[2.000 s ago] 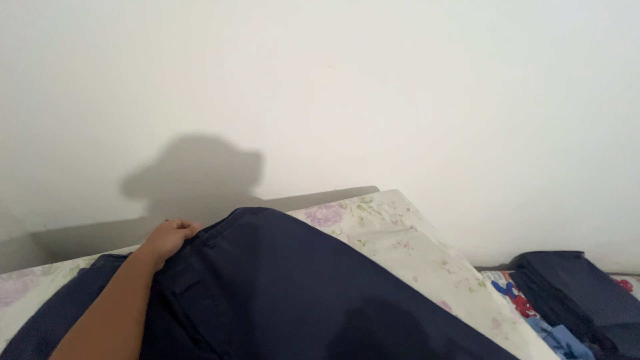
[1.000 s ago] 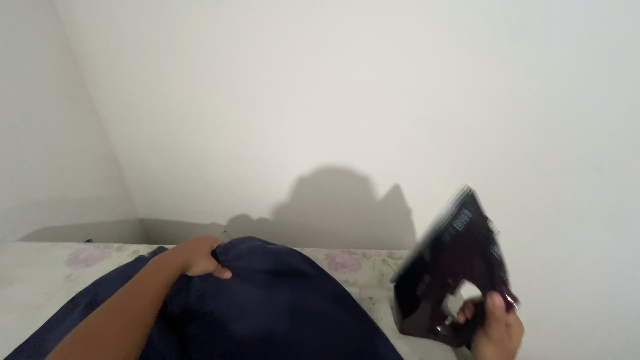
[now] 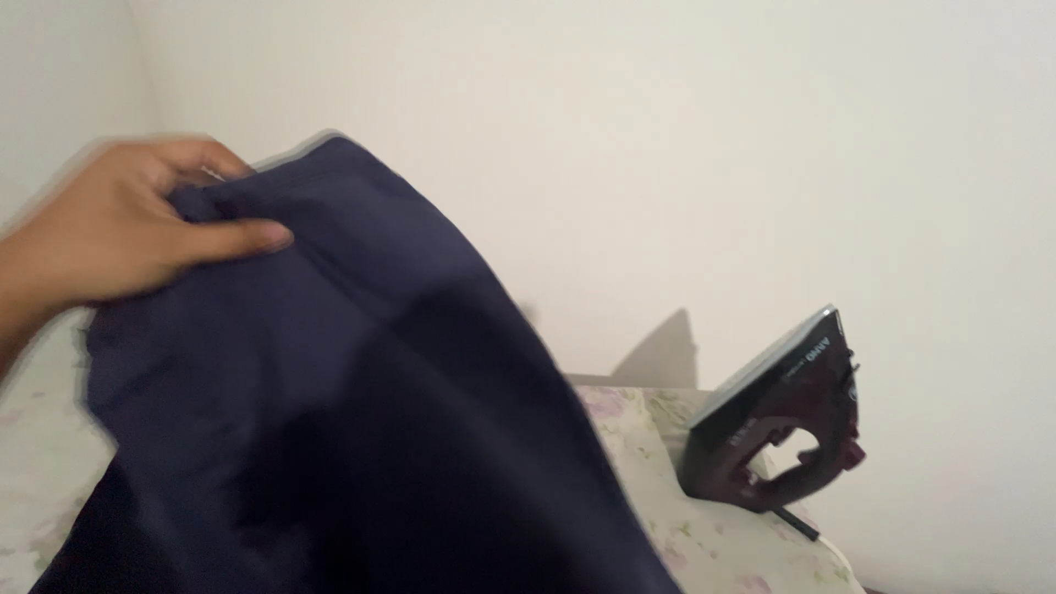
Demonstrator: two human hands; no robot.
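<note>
Dark navy cloth, seemingly a garment (image 3: 396, 330), hangs from my left hand (image 3: 157, 223), which pinches its top edge between thumb and fingers. The raised cloth fills the lower left and middle of the head view; its lower part is out of frame. To the right of it, an Arno clothes iron (image 3: 775, 421), black and dark red, stands on its heel with the soleplate facing up and left. No hand touches the iron. My right hand is not in view.
A floral-patterned cover (image 3: 701, 536) lies over the surface beneath the iron. The iron's cord (image 3: 833, 551) runs off its heel toward the lower right. A plain pale wall (image 3: 660, 165) rises behind, with a corner at the left.
My left hand has lifted the navy cloth higher and nearer to the camera. One second ago my right hand held the iron; now the iron stands released on the cover.
</note>
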